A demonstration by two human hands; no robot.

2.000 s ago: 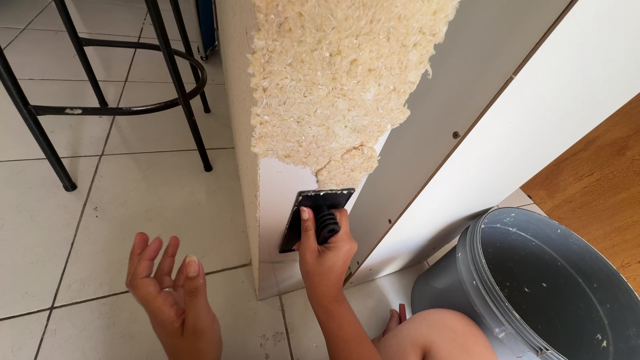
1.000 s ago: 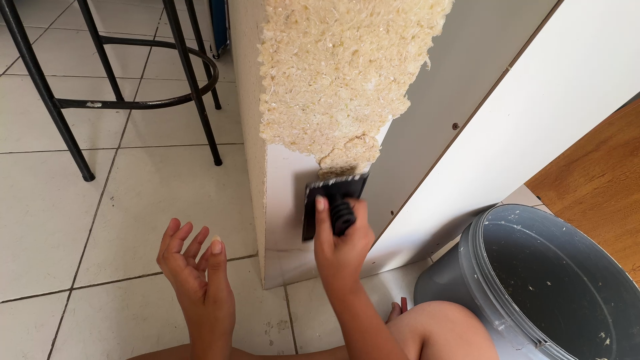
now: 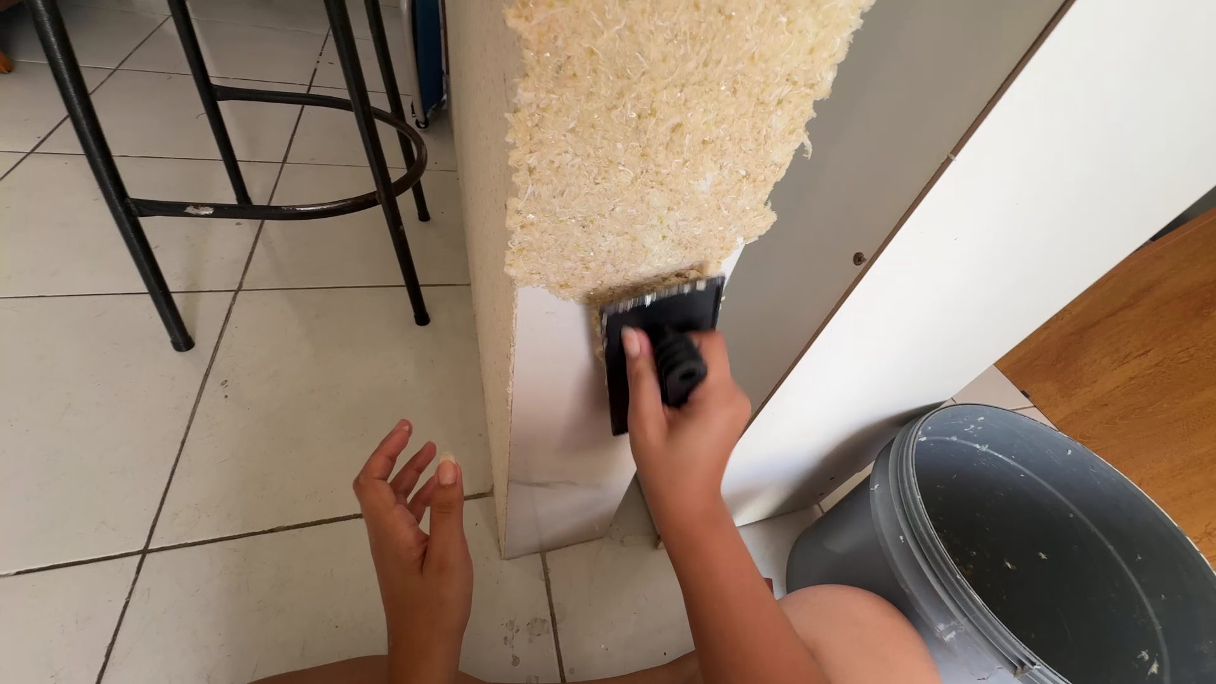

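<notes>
My right hand (image 3: 679, 408) grips the ridged handle of a black plastic trowel (image 3: 617, 380). The trowel's flat face lies against the narrow end of a wall panel, where a rough cream fibrous plaster (image 3: 655, 142) meets the smooth white surface (image 3: 560, 408) below it. Bits of the plaster cling along the trowel's upper edge. Some plaster shows just above and to the left of the tool. My left hand (image 3: 418, 532) is held up over the floor tiles, left of the panel, palm partly turned up, fingers apart and holding nothing.
A grey plastic bucket (image 3: 1045, 532) with pale specks inside stands at the lower right, by my knee. A black metal stool (image 3: 380, 180) stands at the upper left on the tiled floor. Right of the plaster are a grey board (image 3: 826, 190) and a white panel (image 3: 1026, 190).
My right hand has moved the trowel up the panel onto the lower edge of the plaster, and its blade has tilted. My left hand remains raised and empty.
</notes>
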